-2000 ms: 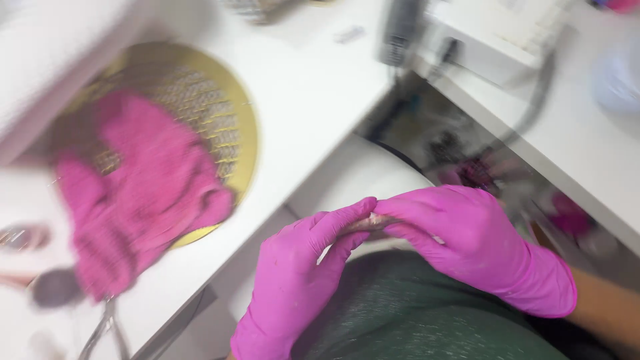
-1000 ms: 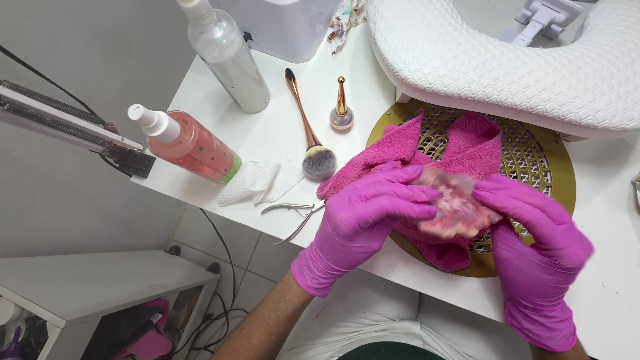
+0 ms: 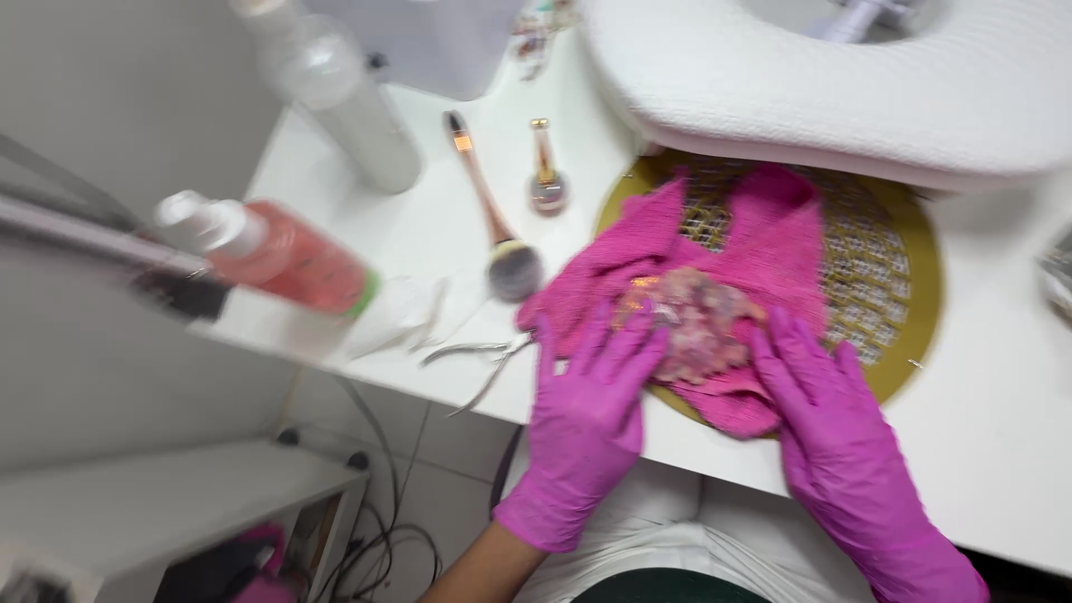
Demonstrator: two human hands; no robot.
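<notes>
Both of my hands wear magenta gloves. My left hand lies with its fingers spread at the left edge of a crumpled, mottled pink and whitish piece, whose material I cannot tell. My right hand rests at the right side of this piece, fingers extended. The piece lies on a bunched pink towel, which covers part of a round gold-rimmed grille in the white table. Whether the fingertips pinch the piece is blurred. Metal nippers lie left of the towel, near my left fingertips.
Left of the towel are a soft-bristled brush, a small glass bottle, a white wipe, a pink-liquid pump bottle and a clear bottle. A white padded armrest stands behind the grille. A shelf unit and cables sit lower left.
A second ago both hands held the mottled piece above the towel; now it lies on the towel and the hands are farther apart. The view has swung a lot since the earliest frame.
</notes>
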